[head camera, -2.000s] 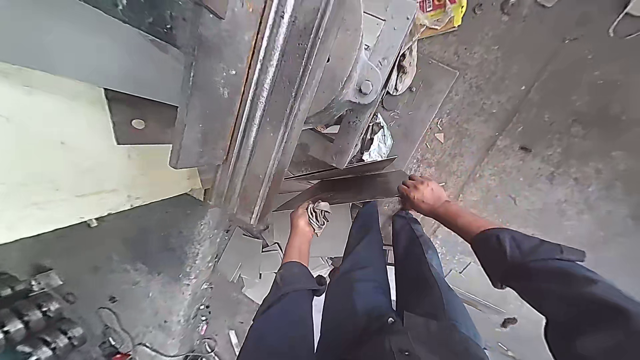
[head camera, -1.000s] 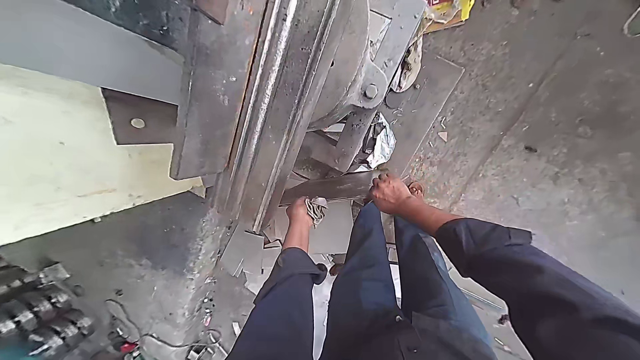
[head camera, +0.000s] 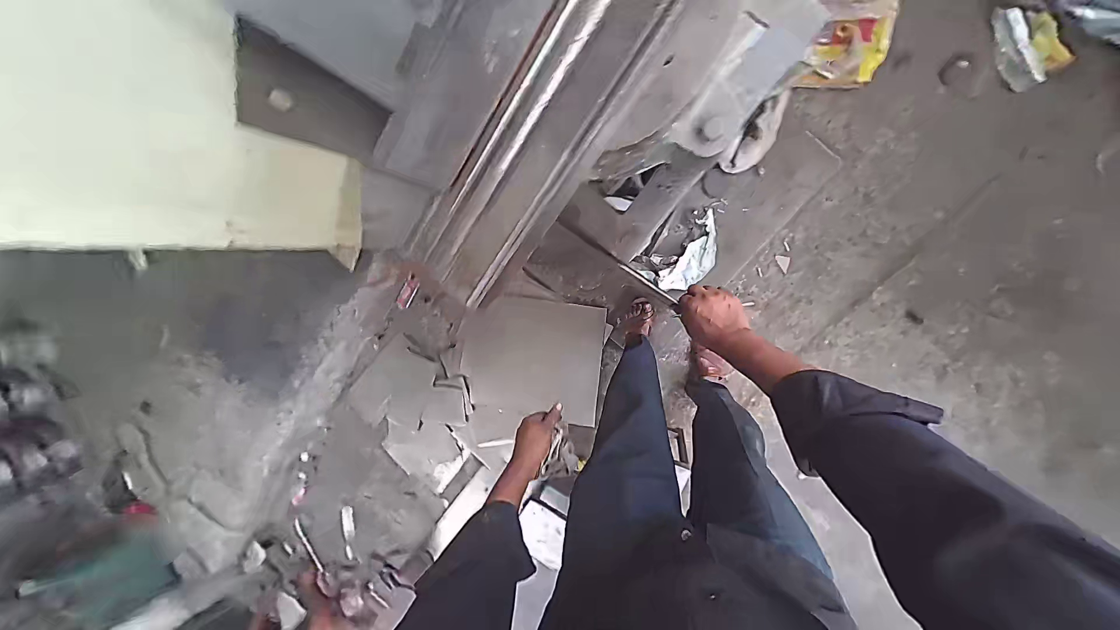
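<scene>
My right hand (head camera: 713, 317) grips the near end of a thin sheet metal piece (head camera: 617, 260), seen nearly edge-on, whose far end reaches in beside the heavy machine frame (head camera: 560, 131). Lower and to the left, my left hand (head camera: 535, 437) is closed around a crumpled cloth (head camera: 561, 453) and is apart from the sheet. A flat square metal sheet (head camera: 534, 359) lies between my left hand and the machine, with other sheet offcuts (head camera: 407, 385) beside it.
A crumpled silvery wrapper (head camera: 691, 258) lies near my right hand. A pale panel (head camera: 175, 157) stands at upper left. Small metal scraps (head camera: 350, 529) litter the floor at lower left. A red and yellow packet (head camera: 849, 44) lies at the top right. My feet are beside the sheets.
My left hand with the cloth has moved down, away from the machine. The sheet in my right hand has turned from showing its face to nearly edge-on. The view has shifted.
</scene>
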